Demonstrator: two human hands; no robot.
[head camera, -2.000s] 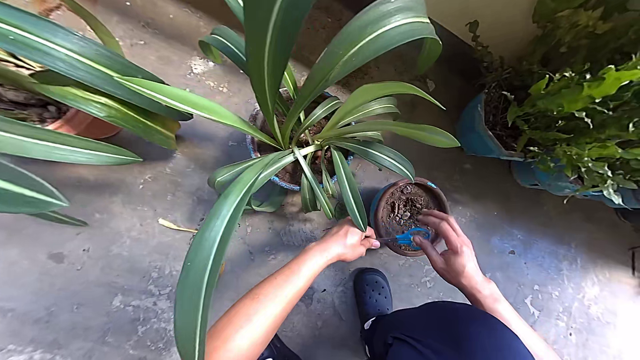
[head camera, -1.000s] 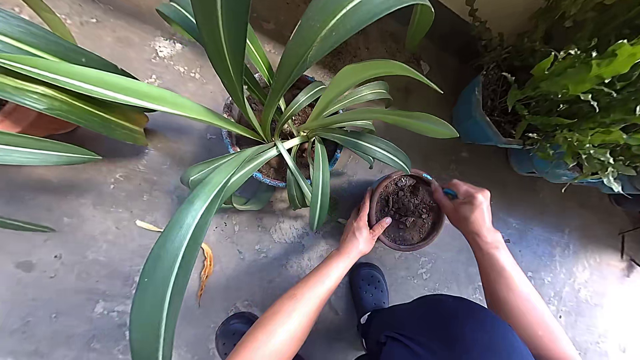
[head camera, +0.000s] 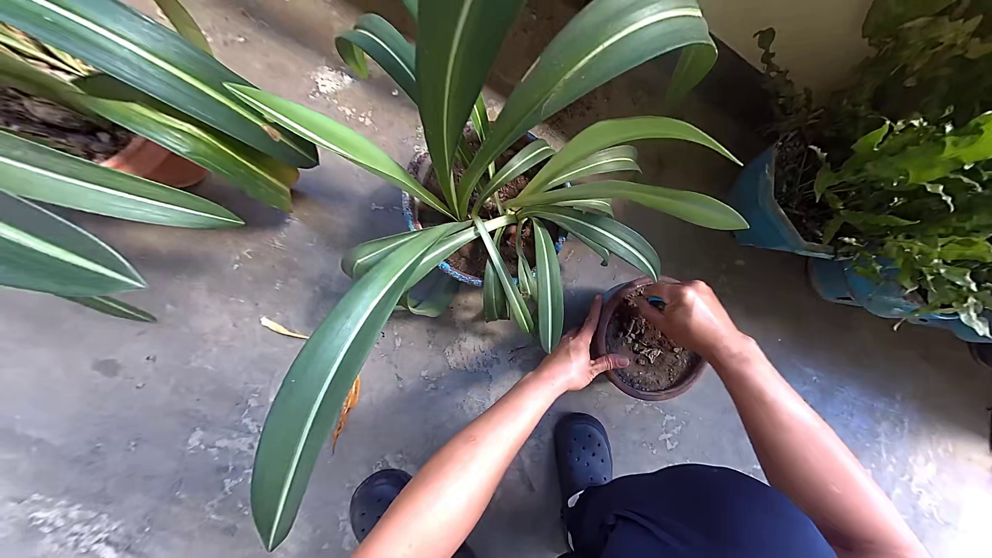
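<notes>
A small round clay pot (head camera: 655, 391) filled with soil (head camera: 649, 353) stands on the concrete floor, right of centre. My left hand (head camera: 577, 358) braces its left rim, the thumb over the edge and a finger along the outer wall. Over the upper right of the pot, my right hand (head camera: 686, 314) is closed around a small tool with a blue part (head camera: 657, 301); the fist hides most of it, and its lower end is not clear. Dry bits lie on the soil. Just up and left of this pot is a strap-leaved plant (head camera: 465, 221) in a larger blue-rimmed pot (head camera: 457, 273).
Long leaves of another plant (head camera: 101, 186) in a terracotta pot (head camera: 155, 164) reach in from the left. Blue planters (head camera: 763, 209) with leafy green plants (head camera: 914, 201) stand at the right. A dry yellow leaf (head camera: 281, 328) lies on the floor. My dark clogs (head camera: 583, 449) are below the pot.
My right hand has moved from the pot's right rim to over its soil, with the tool in it. Two seconds ago both hands were at the blue tool over the pot; my left hand now holds the rim.
</notes>
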